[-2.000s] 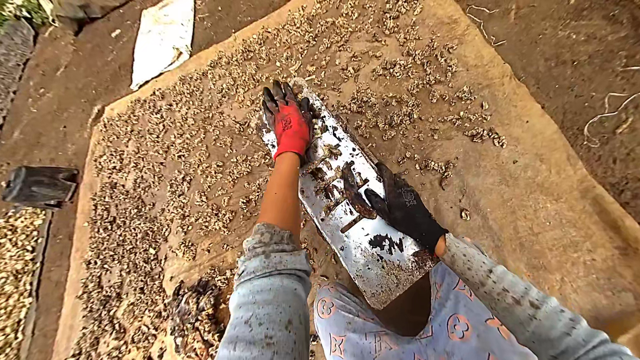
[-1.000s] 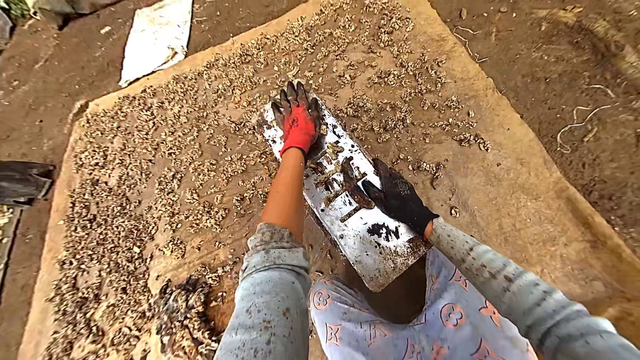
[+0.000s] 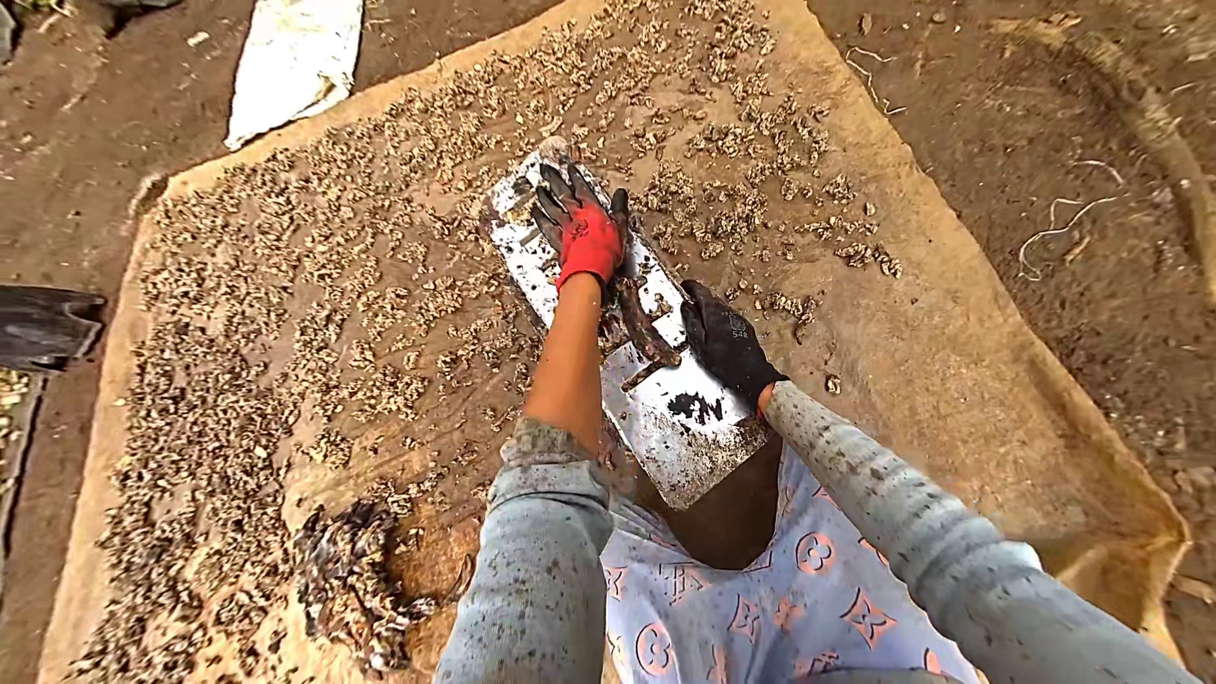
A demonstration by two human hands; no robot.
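Note:
A long white board [image 3: 679,432], stained dark and bearing black marks, slants from the middle of the view toward my lap. My left hand [image 3: 584,228], in a red glove with dark fingers, lies spread on its upper part, over small brown pieces. In a black glove, my right hand [image 3: 727,342] rests at the board's right edge, its fingers near a dark, elongated brown piece [image 3: 646,323] on the board. Whether that hand grips the board's edge is hidden. Small curled brown pieces [image 3: 361,332] are scattered on the tan cloth [image 3: 912,380] around the board.
A darker heap of shrivelled pieces [image 3: 351,579] lies on the cloth at lower left. A white sack [image 3: 294,66] lies past the upper left edge, and a black plastic item [image 3: 47,328] is at far left. Bare soil [image 3: 1026,123] with pale strings borders the cloth on the right.
The left hand's thumb now points out to the right, and its palm sits lower on the board. The right hand has shifted from the board's middle to its right edge.

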